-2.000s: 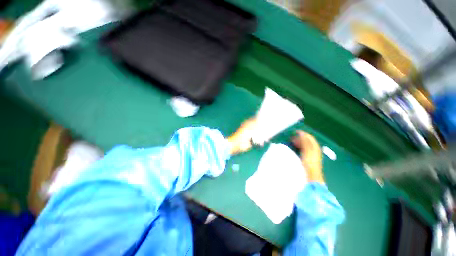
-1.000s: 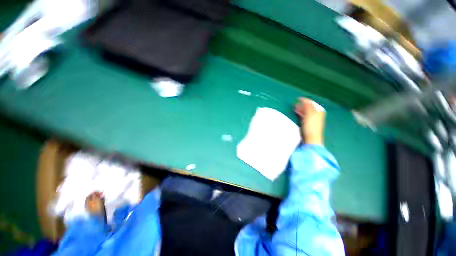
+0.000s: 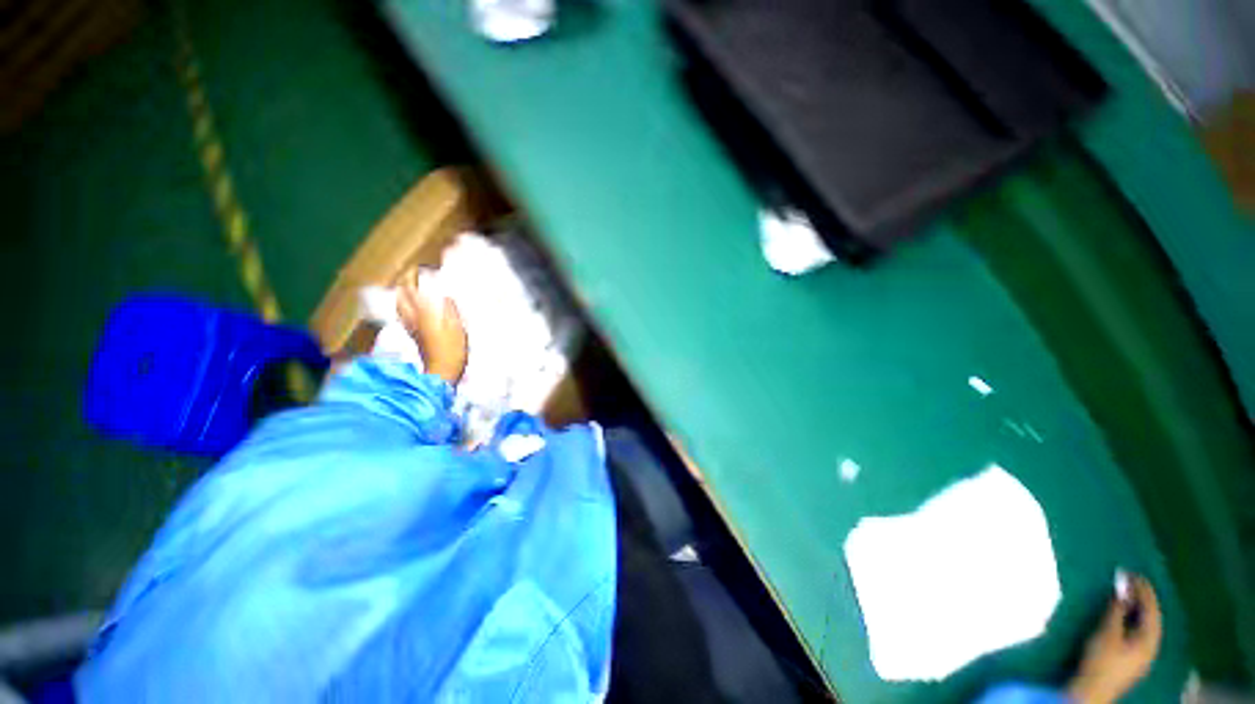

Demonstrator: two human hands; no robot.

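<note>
My left hand [image 3: 436, 330] is in the open brown carton [image 3: 399, 248], on top of the bulky white pieces [image 3: 502, 323]. Whether its fingers grip a piece is unclear. My right hand [image 3: 1122, 644] is at the lower right of the bench, partly cut off by the bottom edge. Its fingers are curled beside a small white and dark spot; what this is, or whether it is held, cannot be told. White sheets [image 3: 952, 578] lie flat on the green bench [image 3: 716, 330], just left of my right hand.
Thick black trays [image 3: 853, 110] lie on the bench at the top, with a white piece [image 3: 794, 242] beside them. Another white piece [image 3: 513, 17] is at the top edge. Small white scraps [image 3: 848, 470] lie near the sheets. A blue stool [image 3: 172, 371] stands left of the carton.
The view has swung left, bringing the carton and stool into fuller view. My left hand has gone from a white piece over the bench to the carton. My right hand remains beside the sheets.
</note>
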